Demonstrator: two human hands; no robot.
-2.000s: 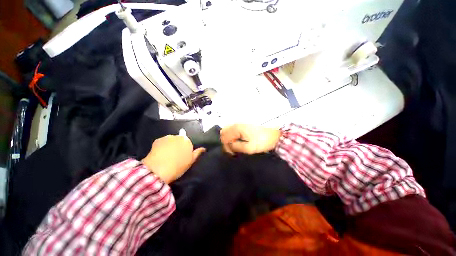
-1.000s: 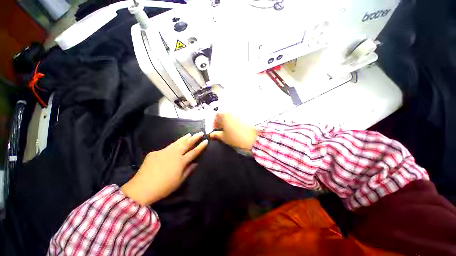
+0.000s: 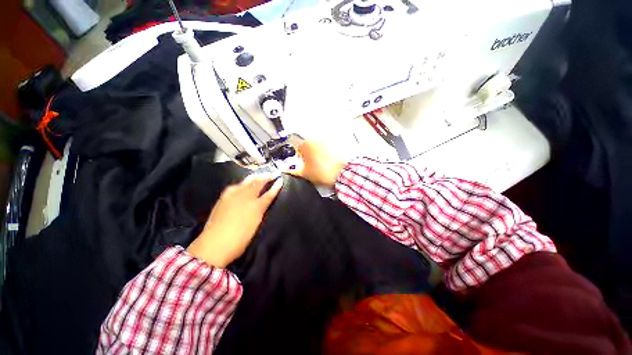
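The black garment (image 3: 312,236) covers the left side and the lap, with its edge at the presser foot and needle area (image 3: 283,154) of the white sewing machine (image 3: 312,76). My left hand (image 3: 235,215) holds the cloth edge just in front of the foot, thumb and fingers together. My right hand (image 3: 317,163) is close against the right side of the needle area; its fingertips are partly hidden by the machine parts, and whether they grip cloth cannot be told.
Dark and red snips (image 3: 385,130) lie under the machine arm on the white machine bed (image 3: 485,149). An orange-red cord (image 3: 47,123) is at the far left. A white arm-like bar (image 3: 125,57) extends left from the machine head. Dark cloth lies at the right.
Both hands have moved up to the needle area, and the cloth edge is now at the foot. The right hand has moved left from its earlier place. The view has shifted slightly.
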